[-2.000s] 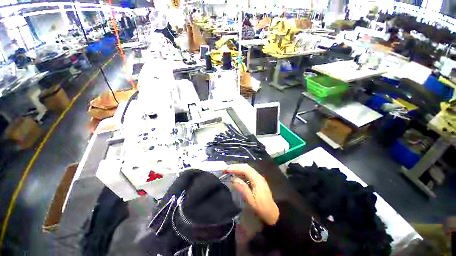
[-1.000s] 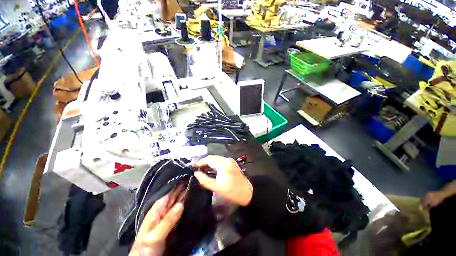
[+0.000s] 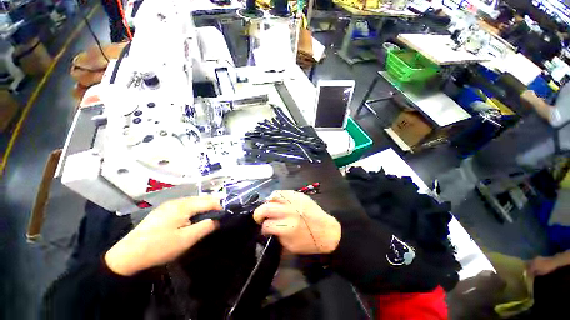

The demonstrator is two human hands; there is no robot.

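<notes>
A black sewn article with pale-edged trim (image 3: 253, 275) hangs below my hands, in front of the white sewing machine (image 3: 140, 165). My left hand (image 3: 165, 231) is shut on a gathered edge of it. My right hand (image 3: 299, 224) pinches the same edge on the right, near the pale trim. The hands are a short way apart, just below the machine's front. Fingers hide part of the held edge. A bundle of black straps (image 3: 284, 142) lies fanned on the machine bed. Small red-handled snips (image 3: 309, 187) lie right of the machine.
A pile of black pieces (image 3: 400, 219) lies on the pale side table (image 3: 473, 253) at right. A control panel (image 3: 333, 105) stands behind the straps, with a green crate (image 3: 357, 142) beside it. Another person's hand (image 3: 542, 265) shows at the right edge, near yellow-green material.
The article has dropped from a rounded shape in front of the machine to hanging below my hands. My left hand has come up to its upper edge. The red-handled snips show more clearly.
</notes>
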